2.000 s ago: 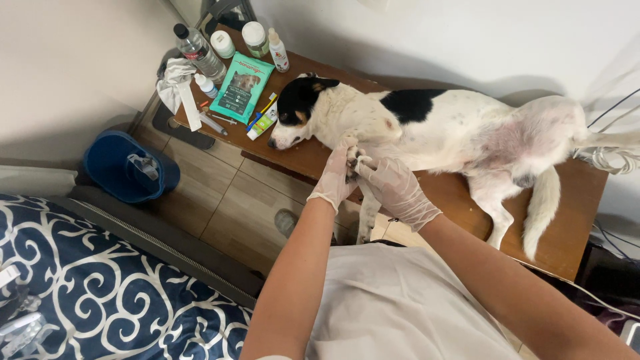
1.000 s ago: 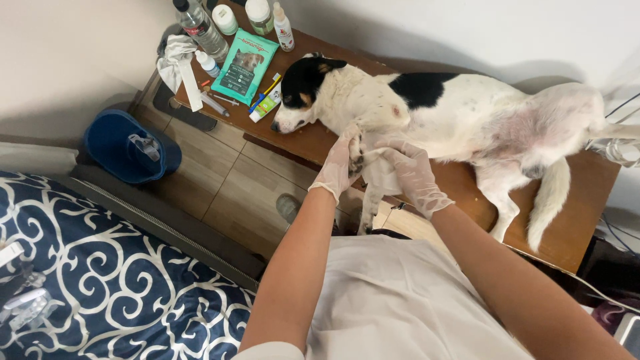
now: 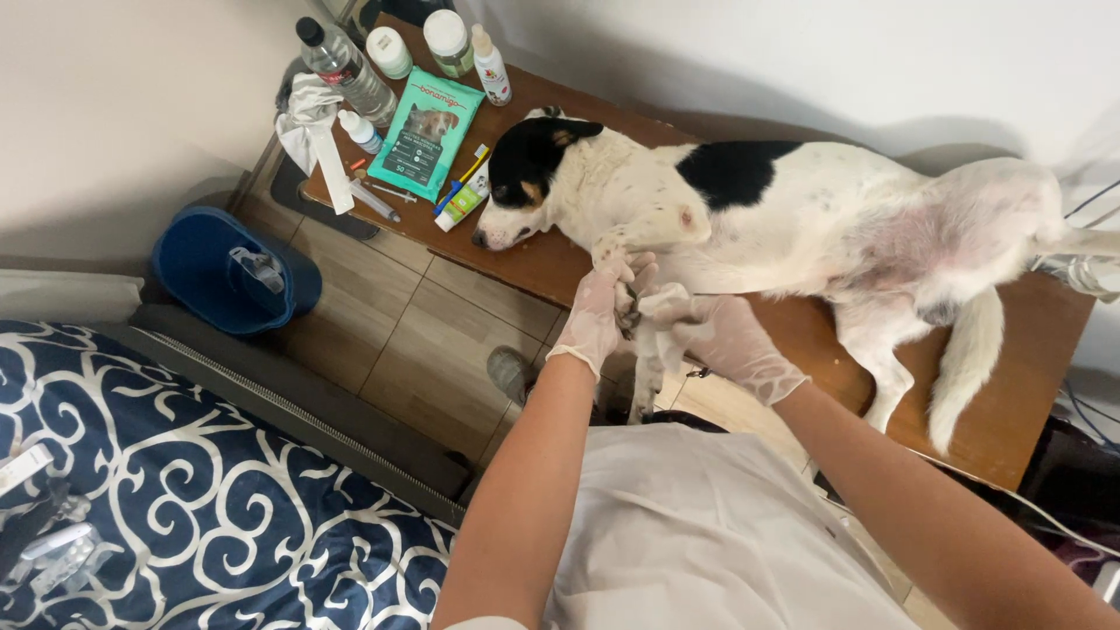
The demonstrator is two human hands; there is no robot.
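Observation:
A white dog with black patches lies on its side on a brown wooden table, its head toward the left end. Both my hands wear translucent gloves. My left hand is closed around one front paw of the dog. Against the same paw, my right hand holds a white wipe, pinched in the fingers and partly hanging down. The other front leg hangs over the table edge below my hands. A round bare spot shows on the dog's elbow.
Beside the dog's head are a teal wipes pack, a toothpaste tube, a toothbrush, a syringe, a clear bottle, jars and a spray bottle. A blue bin stands on the floor, near a patterned bed.
My hands stay at the dog's front paw. The white wipe shows more plainly in my right hand now than two seconds ago. The dog lies in the same pose.

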